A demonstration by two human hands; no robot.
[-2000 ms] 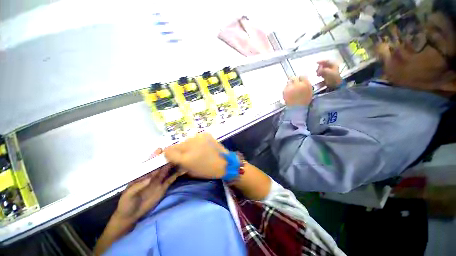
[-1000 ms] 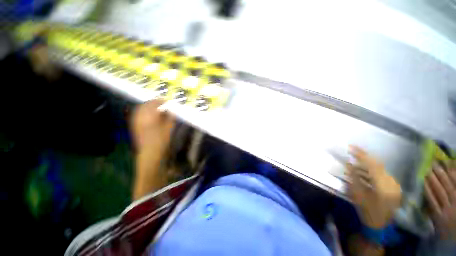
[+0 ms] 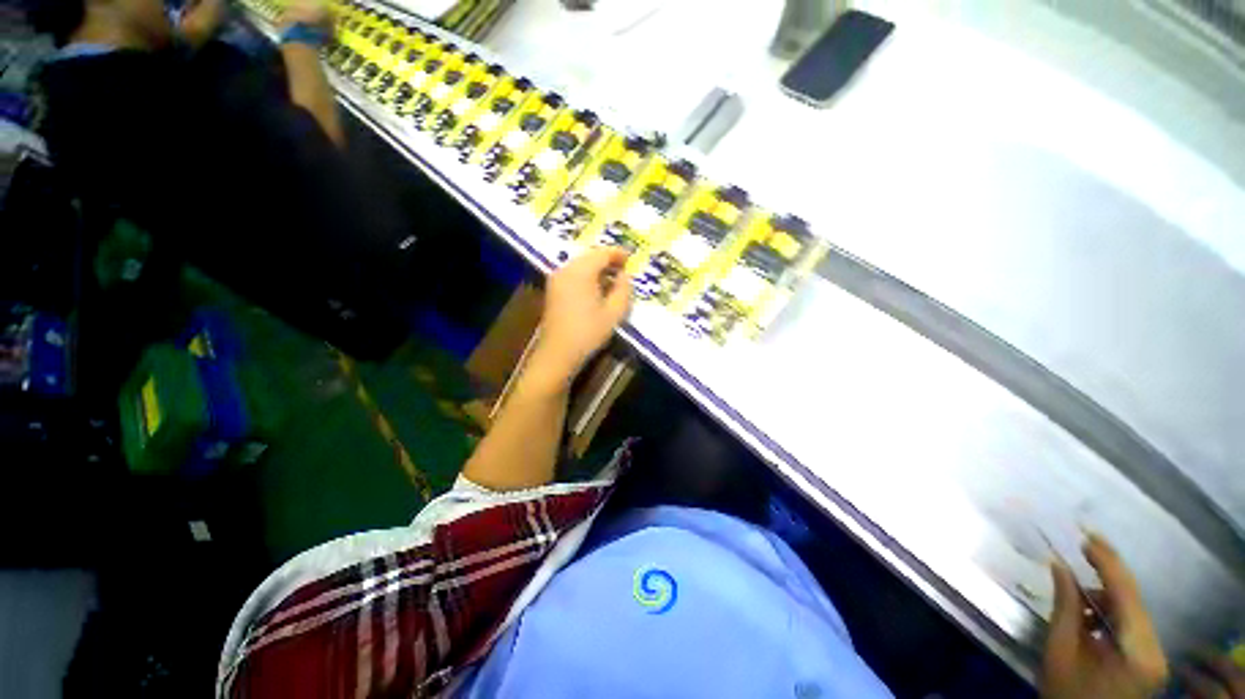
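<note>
Circuit boards (image 3: 703,235) with yellow parts, dark parts at their far ends and pale blocks at mid-board stand side by side in a long row on the white bench. My left hand (image 3: 587,311) is at the near ends of the boards by the rail, fingers curled; whether it grips a board is hidden. My right hand (image 3: 1109,635) is at the lower right, away from the row and partly cut off by the bottom edge. A thin pointed tool, apparently tweezers (image 3: 1053,546), sticks out between its fingers; it is faint and blurred.
The bench's near rail (image 3: 819,498) runs diagonally. A grey metal strip (image 3: 1010,362) continues beyond the row. A dark phone (image 3: 837,58) and a small grey block (image 3: 713,119) lie behind the boards. Another person in dark clothes (image 3: 205,164) is at upper left. Green-blue boxes (image 3: 184,403) stand below left.
The view has swung from the grey-clad worker on the right to the long board row. My hands, together at the rail two seconds ago, are now far apart, left at the boards, right at lower right.
</note>
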